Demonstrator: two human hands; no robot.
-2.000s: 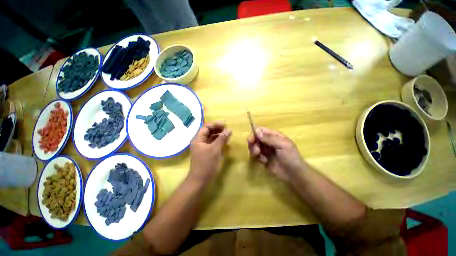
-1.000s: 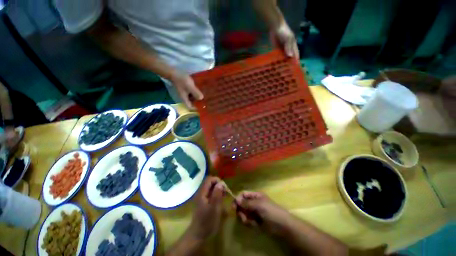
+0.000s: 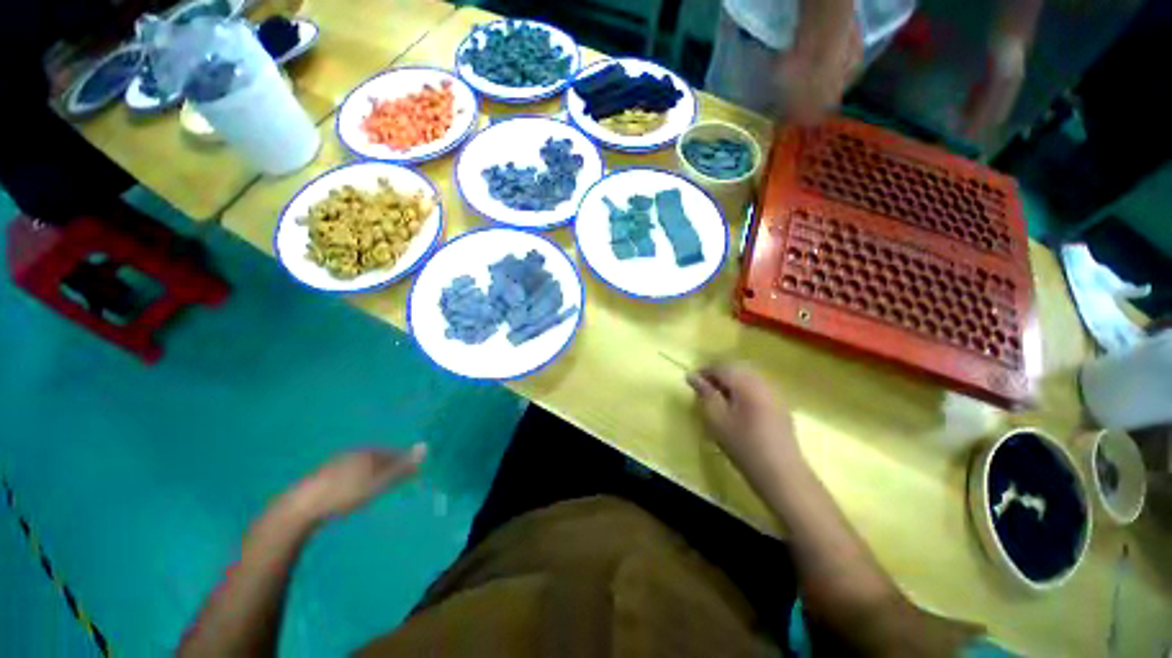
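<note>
My right hand (image 3: pixel 742 409) holds a thin pick (image 3: pixel 676 361) just above the table's near edge, its tip pointing left. My left hand (image 3: pixel 364 480) is off the table over the green floor; it holds nothing visible, and its fingers are extended, slightly blurred. The red-orange mould plate (image 3: pixel 898 262), with two banks of round holes, lies on the table beyond and right of my right hand. White blue-rimmed plates stand to its left: teal strips (image 3: pixel 677 228), grey-blue pieces (image 3: pixel 503 302), yellow-ochre pieces (image 3: pixel 359 231) and orange pieces (image 3: pixel 409 118).
A bowl of black pellets (image 3: pixel 1033 506) and a smaller bowl (image 3: pixel 1116 476) stand at the right near a white jug (image 3: pixel 1131 381). Another jug (image 3: pixel 261 118) stands at the left. A person's hands (image 3: pixel 817 75) are beyond the mould. A red stool (image 3: pixel 118 285) stands on the floor.
The mould plate, earlier held up by the person, now lies on the table, and their hands are off it. My left hand has moved away left, off the table. The view has swung left.
</note>
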